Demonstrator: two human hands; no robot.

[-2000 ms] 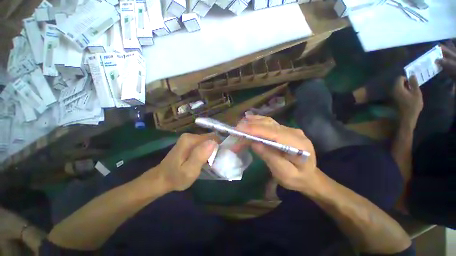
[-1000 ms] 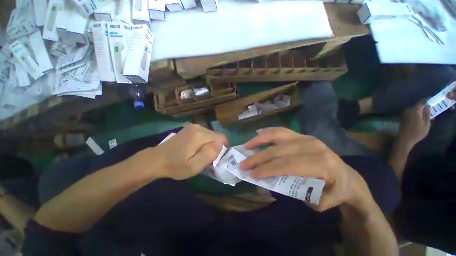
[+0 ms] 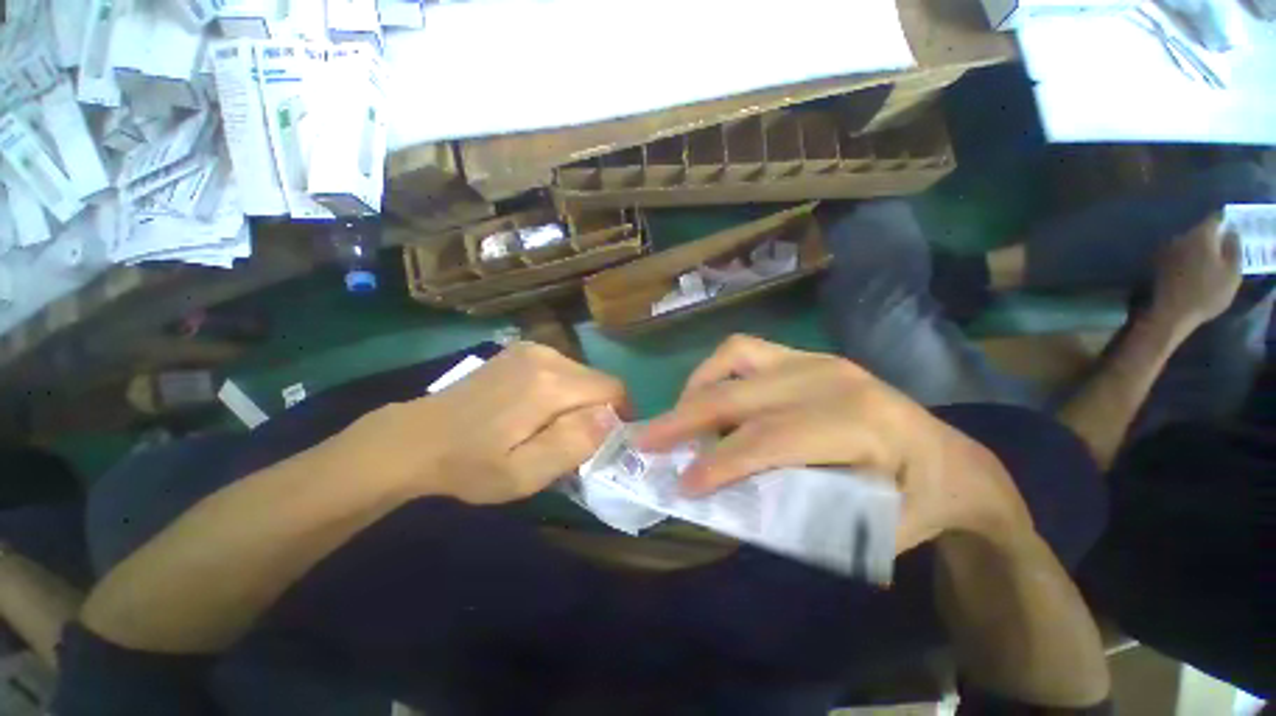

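Note:
My left hand [image 3: 521, 420] is closed over a small white folding carton [image 3: 456, 374], mostly hidden; one end sticks out behind the knuckles. My right hand [image 3: 819, 427] holds a thin white printed leaflet [image 3: 835, 515] between thumb and fingers. The leaflet's near end meets my left fingertips and its far end hangs under my right palm, blurred. A whitish translucent thing [image 3: 623, 501] shows below my fingertips, over my lap; I cannot tell what it is.
Printed cartons [image 3: 344, 133] and leaflets heap at the table's left. A white covering [image 3: 644, 63] lies along the table edge. Below are a divider tray [image 3: 763, 189], a small parts tray [image 3: 525, 266] and another brown tray [image 3: 714, 280]. A seated person's hand [image 3: 1199, 270] is at right.
A silvery tube was in my right hand two seconds ago; now that hand holds the leaflet. Since one second ago the hands stay close together, and the leaflet's far end has blurred.

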